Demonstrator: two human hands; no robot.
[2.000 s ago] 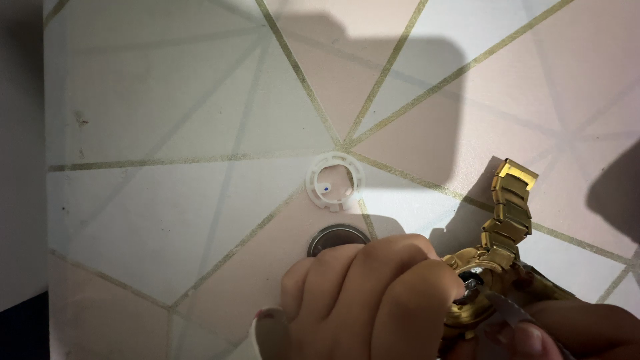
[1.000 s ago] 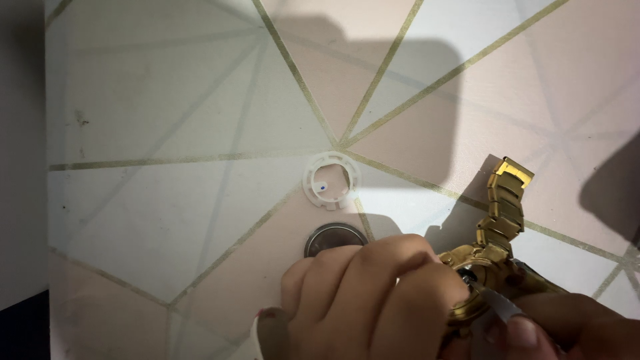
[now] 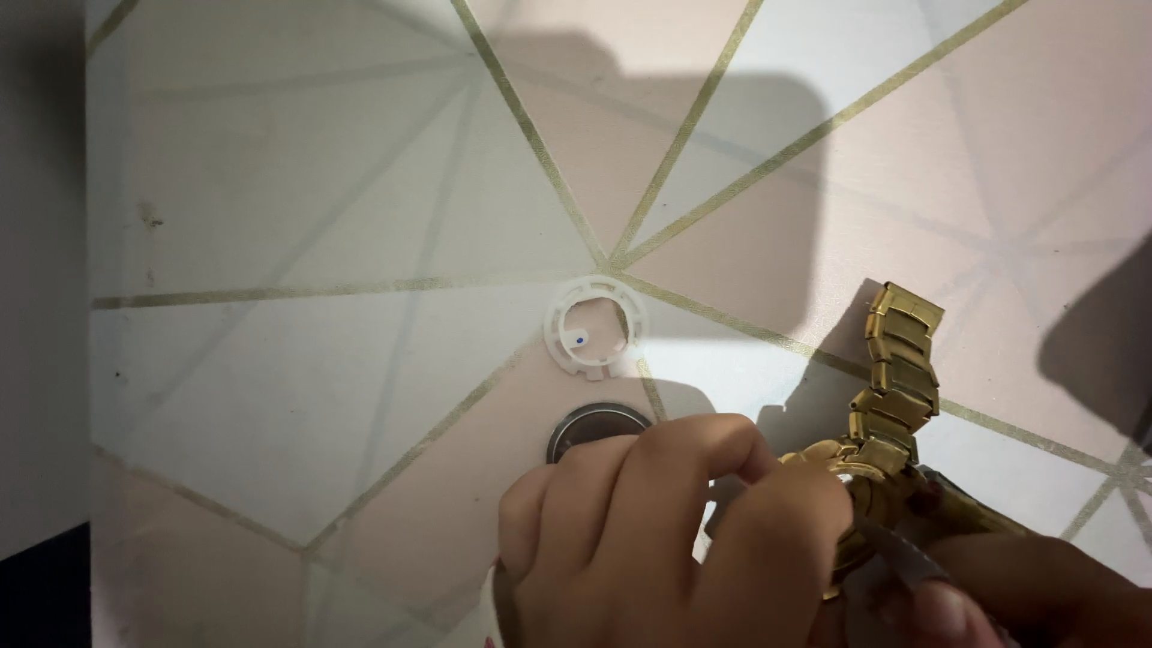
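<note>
At the lower right lies a gold-coloured wristwatch, its metal link bracelet stretching up and its case partly covered by my fingers. My left hand curls over the case's left side, thumb and forefinger against it. My right hand pinches a thin, flat, greyish piece whose tip points into the case; its exact kind is unclear. A white plastic movement ring with a small blue dot rests above my left hand. Between them a dark round disc with a metal rim is half hidden by my knuckles.
The tabletop has a pink, white and gold geometric pattern. Its left edge runs down the far left of the view. Broad shadows fall over the upper middle and the right side.
</note>
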